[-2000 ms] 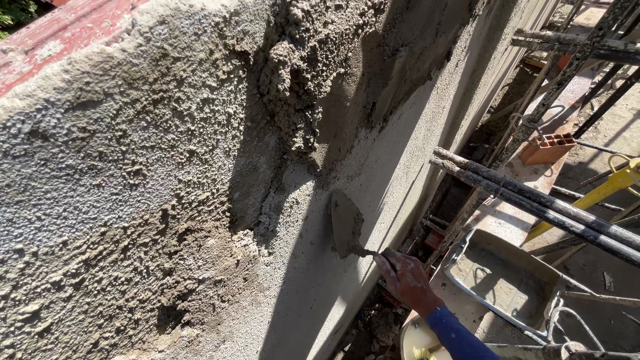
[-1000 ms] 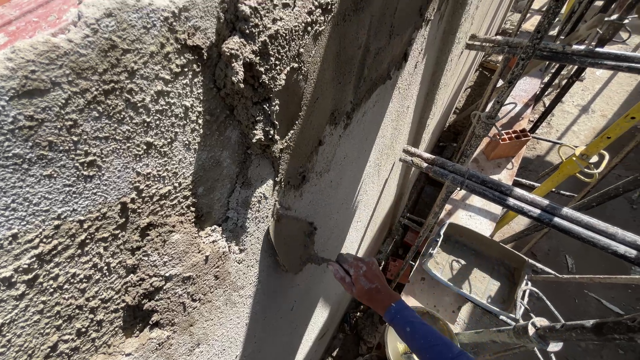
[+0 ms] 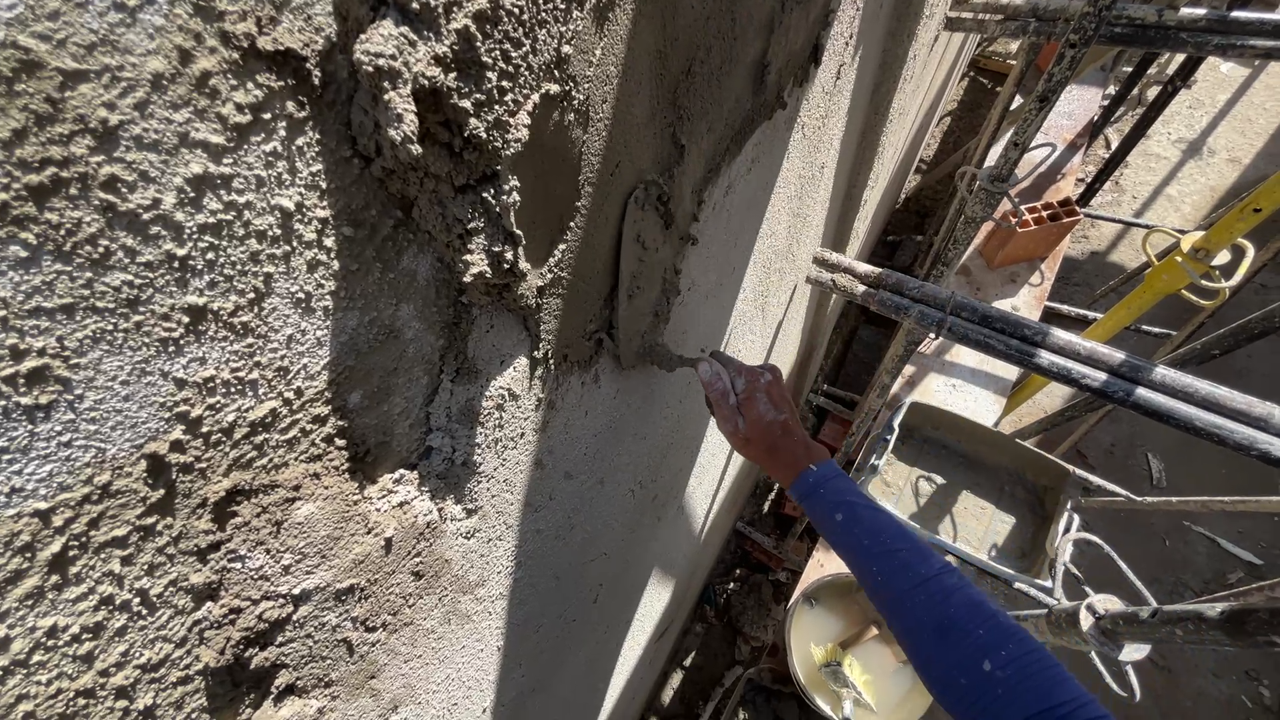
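Note:
My right hand (image 3: 752,408), in a blue sleeve, grips the handle of a mortar-coated trowel (image 3: 645,275). The blade lies against the wall (image 3: 620,480), at the lower end of a dark strip of wet mortar (image 3: 660,110). Left of the blade runs a ridge of rough, lumpy mortar (image 3: 430,130), and farther left the surface is coarse. Below the hand the wall face is smoother, crossed by shadow and sunlight. My left hand is not in view.
Dark scaffold tubes (image 3: 1060,350) reach in from the right. On a plank (image 3: 975,365) stand a hollow red brick (image 3: 1030,232) and a mortar tub (image 3: 970,490). A bucket (image 3: 808,640) holds pale liquid and a brush (image 3: 840,672). A yellow metal prop (image 3: 1140,300) slants behind.
My right hand and the trowel have moved up along the wall, from the smoother face to the wet mortar strip. The view has shifted too.

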